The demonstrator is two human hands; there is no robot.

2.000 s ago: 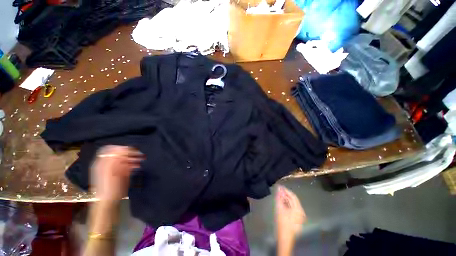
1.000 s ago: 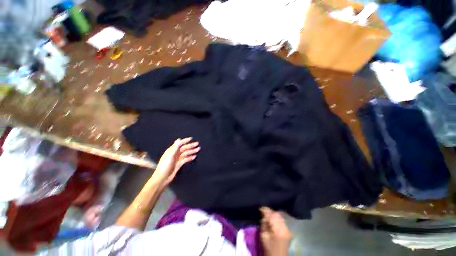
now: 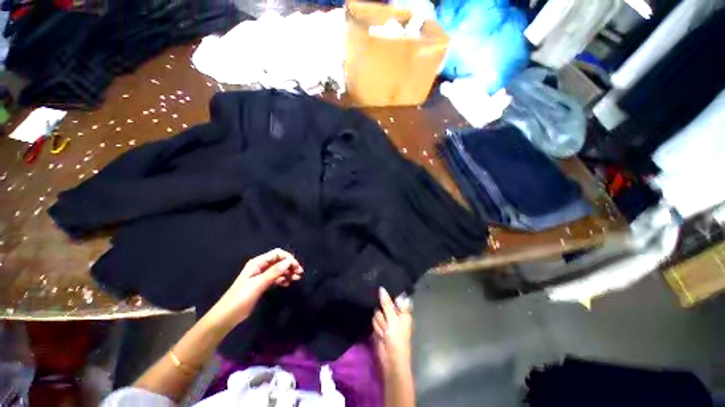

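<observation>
A black jacket [image 3: 183,191] lies spread on the brown table [image 3: 131,119], its lower part hanging over the front edge by my body. Its collar opening points away, with a dark curved shape that may be a hanger hook. My left hand [image 3: 270,273] is over the jacket's lower middle, fingers bent with the tips close together; whether they pinch cloth or anything small is unclear. My right hand [image 3: 393,318] is at the jacket's lower right edge, index finger extended, with a small pale spot beside the fingers; its grip is unclear.
Folded dark-blue trousers [image 3: 513,176] lie right of the jacket. At the far side are a white cloth pile [image 3: 274,49], a cardboard box [image 3: 391,60], blue plastic [image 3: 481,44] and a black heap [image 3: 71,60]. Scissors [image 3: 46,148] with red and yellow handles lie far left.
The pale hanger hook seen earlier at the collar no longer shows. Both hands have come inward over the jacket's lower part. The view swung left and back again.
</observation>
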